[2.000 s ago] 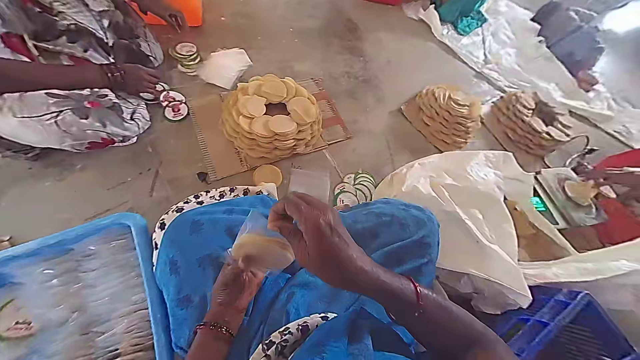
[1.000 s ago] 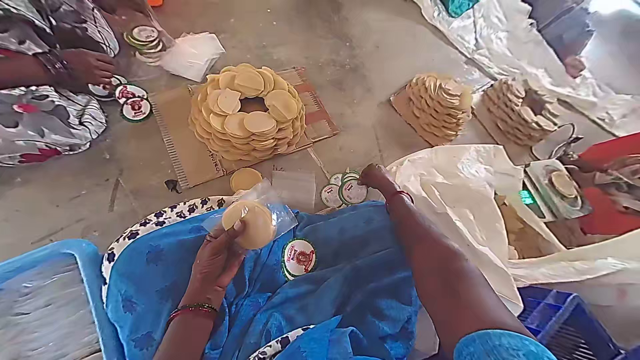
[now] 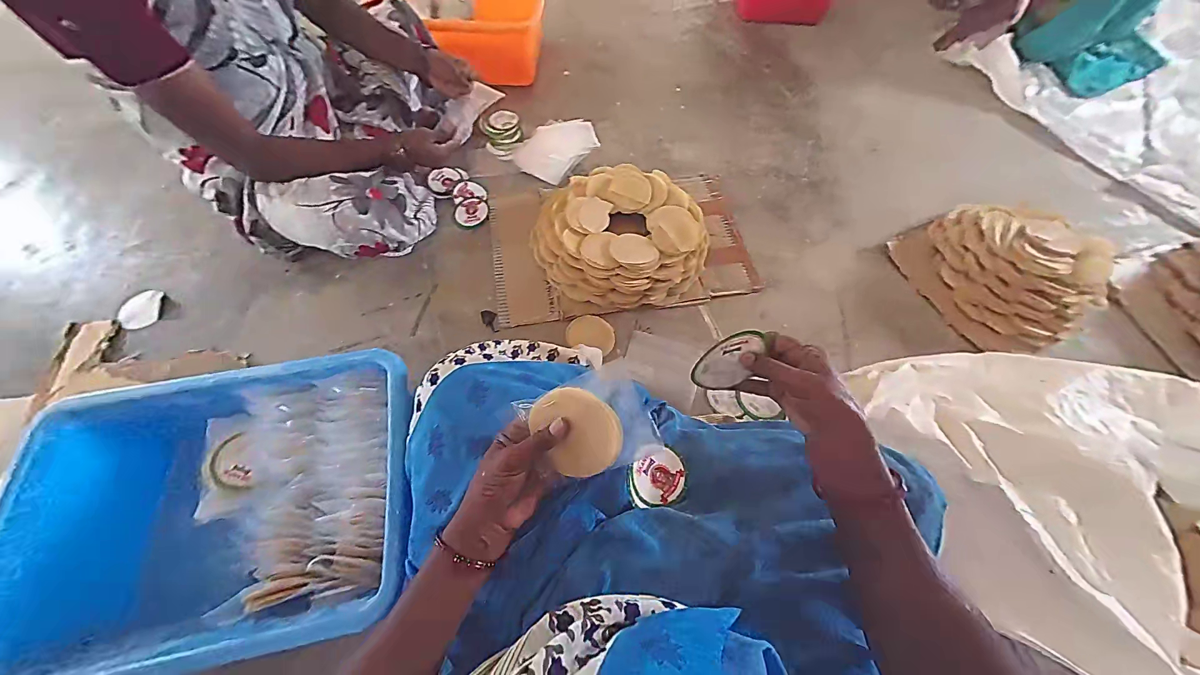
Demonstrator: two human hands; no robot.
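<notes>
Between thumb and fingers, my left hand (image 3: 511, 478) holds a stack of thin round pale discs (image 3: 577, 432) with a clear plastic bag (image 3: 623, 403) around or behind them. My right hand (image 3: 806, 384) grips a round printed label with a green rim (image 3: 733, 360), tilted in the air. More round labels (image 3: 757, 405) lie below it at the edge of my lap. One printed label (image 3: 658, 476) rests on the blue cloth over my lap. Beyond my knees are a single disc (image 3: 590, 335) and flat clear bags (image 3: 661, 361).
A ring-shaped pile of discs (image 3: 621, 234) stands on cardboard (image 3: 516, 253) ahead. Another pile (image 3: 1022, 272) is at right. A blue tray (image 3: 398, 450) with filled bags (image 3: 323, 487) is at left. A co-worker's hands (image 3: 431, 141) hold a white bag near an orange tub (image 3: 497, 47).
My right hand has lifted a round label from the labels beyond my lap. My left hand still holds the discs. The view has shifted left, showing more of the tray and the co-worker.
</notes>
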